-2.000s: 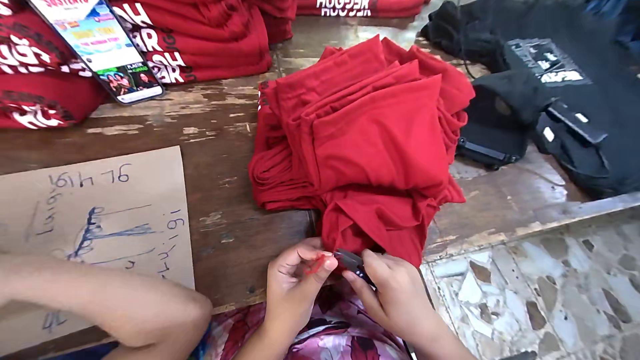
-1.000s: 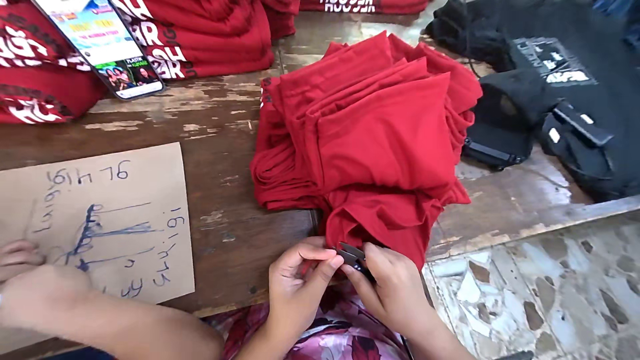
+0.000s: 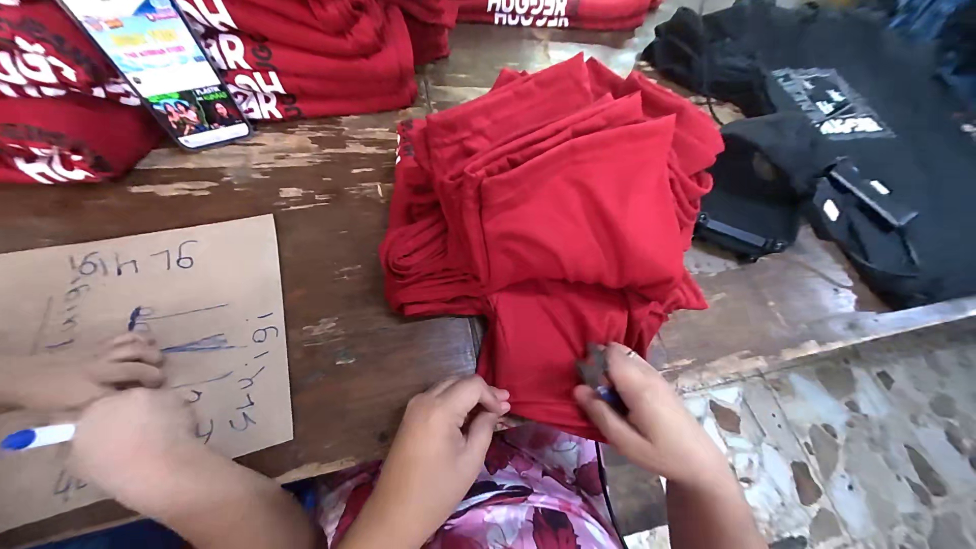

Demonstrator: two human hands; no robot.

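Note:
A pile of folded red fabric garments (image 3: 572, 206) lies on the wooden table, its lowest flap reaching the front edge. My left hand (image 3: 450, 427) pinches the hem of that red flap (image 3: 549, 358) at its left corner. In my right hand (image 3: 648, 412) is a small dark metal tool, apparently thread snips (image 3: 592, 367), lying over the flap's right side. Fingers hide most of the tool, so its blades are hard to make out.
Another person's hands (image 3: 137, 412) rest on brown cardboard (image 3: 229, 259) with handwriting, holding a marker (image 3: 38, 437). A smartphone (image 3: 171, 69) leans on printed red shirts (image 3: 328, 61). Black garments (image 3: 839, 152) and a black cap (image 3: 762, 168) lie right.
My hands have moved apart, and the red flap now lies flatter between them. The snips have moved right, away from my left hand. The other person's hands have shifted over the cardboard.

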